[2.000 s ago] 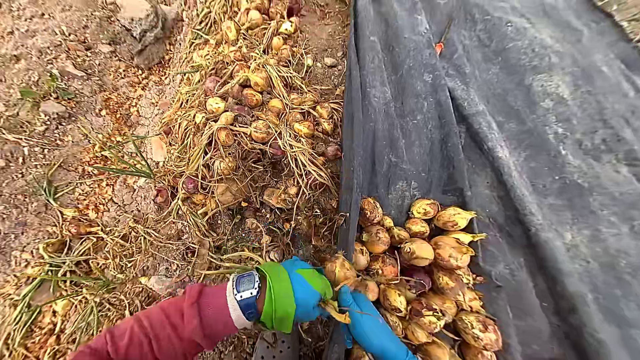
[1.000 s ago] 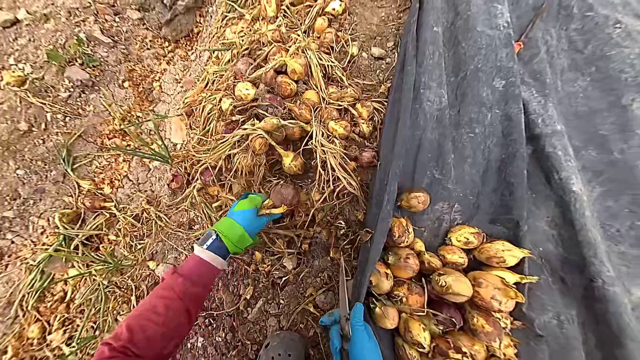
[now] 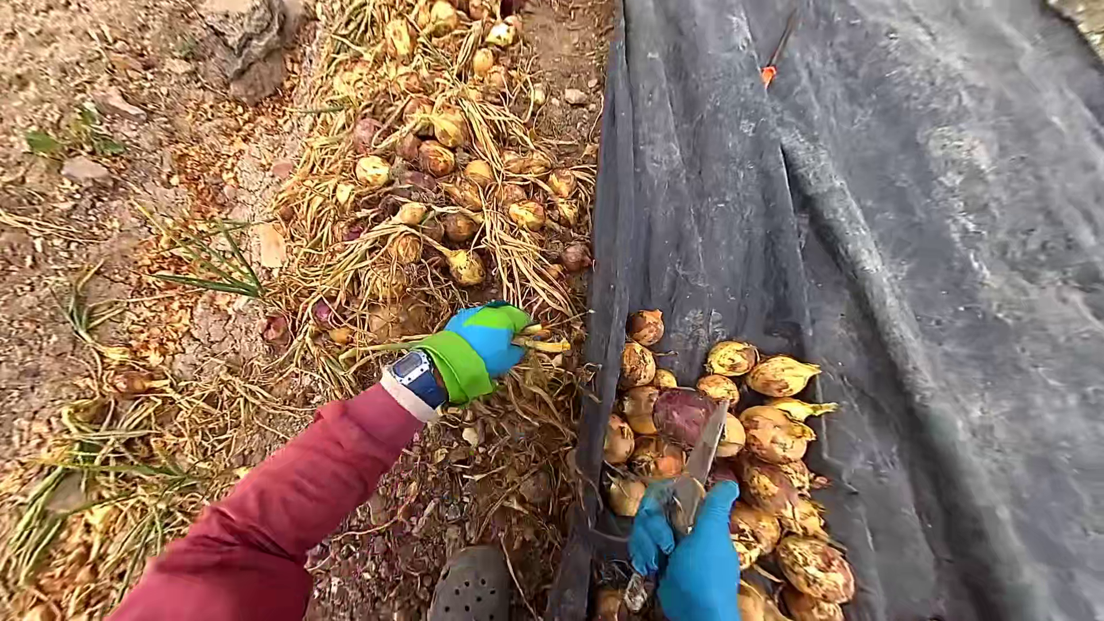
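My left hand [image 3: 493, 339], in a blue glove with a green band at the wrist, is closed on cut dry onion stems [image 3: 543, 345] over the soil beside the dark fabric. My right hand [image 3: 694, 548], in a blue glove, grips a metal-bladed cutting tool [image 3: 707, 444]; its blade points up and away over the onions. Whether it is a knife or shears is unclear. A red onion [image 3: 683, 416] lies by the blade, among yellow onions [image 3: 776, 434] heaped on the fabric. Beyond my left hand, onions with dry tops [image 3: 466, 266] lie in a row on the ground.
Black ground fabric [image 3: 940, 259] covers the right side, with a raised fold running along it. An orange-tipped thin object [image 3: 768, 75] lies farther up. A grey perforated shoe [image 3: 472, 586] is at the bottom. Stones and a large rock [image 3: 257, 52] lie at the left.
My left hand has moved right, towards the fabric, and now holds stems; a second ago it was at a reddish onion. The tool has come up over the heap, where a red onion now shows.
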